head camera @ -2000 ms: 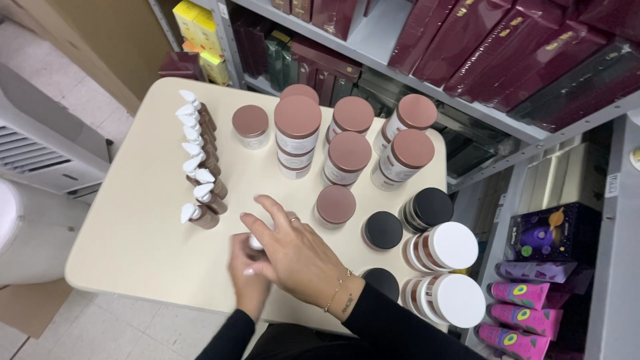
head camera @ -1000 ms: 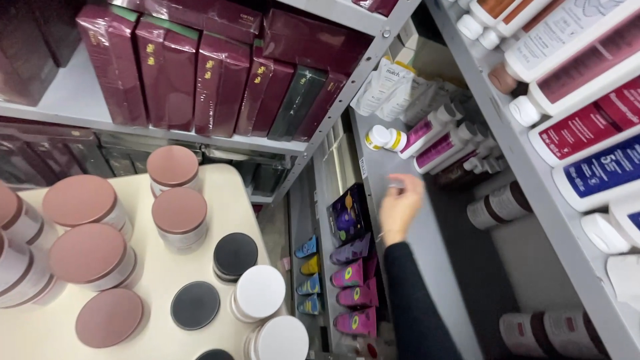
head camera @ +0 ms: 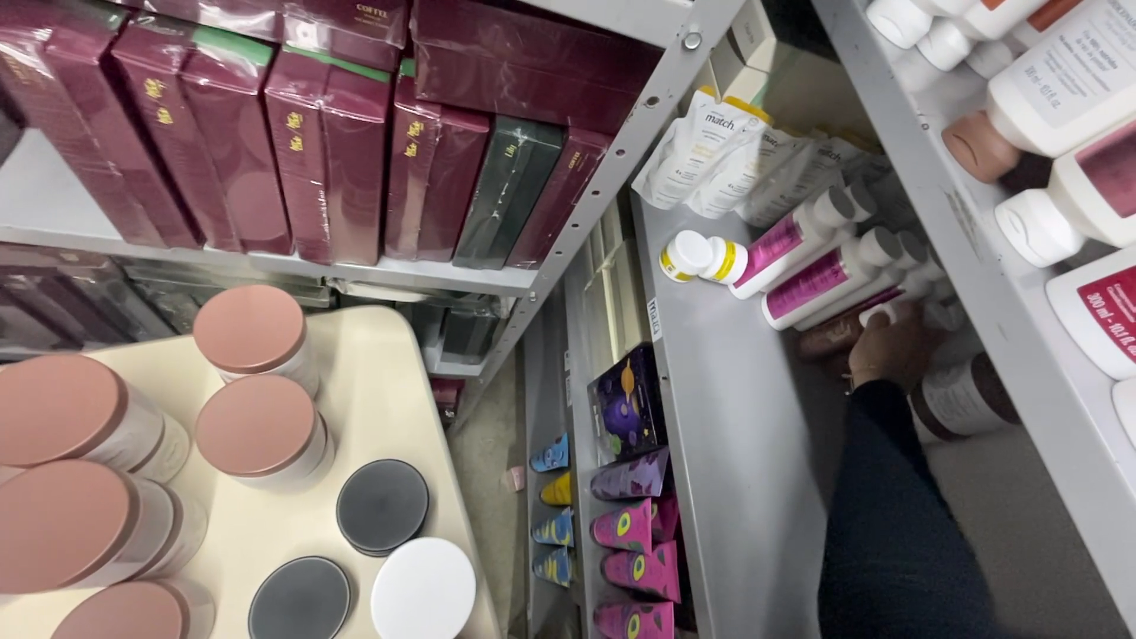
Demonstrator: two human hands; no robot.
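Note:
My right hand (head camera: 892,342), in a dark sleeve, reaches into the right-hand shelf. Its fingers are at the white cap of a brown bottle (head camera: 830,337) lying among other bottles; whether they grip it is hard to tell in the shade. Left of the hand are white bottles with magenta labels (head camera: 808,284) and two small white jars with yellow bands (head camera: 688,256). A larger container with a dark brown end (head camera: 963,399) lies just right of the wrist. My left hand is out of view.
On the cream table (head camera: 373,364) stand jars with pink-brown lids (head camera: 257,424), black lids (head camera: 383,506) and a white lid (head camera: 423,588). Maroon boxes (head camera: 328,160) fill the shelf behind. A grey shelf edge (head camera: 1003,257) with large bottles runs close to the hand's right; pink tubes (head camera: 643,568) lie lower down.
The view has swung right from the table to the shelves. My right hand, earlier above the front of the shelf, is now deeper among the bottles. My left hand has left the view.

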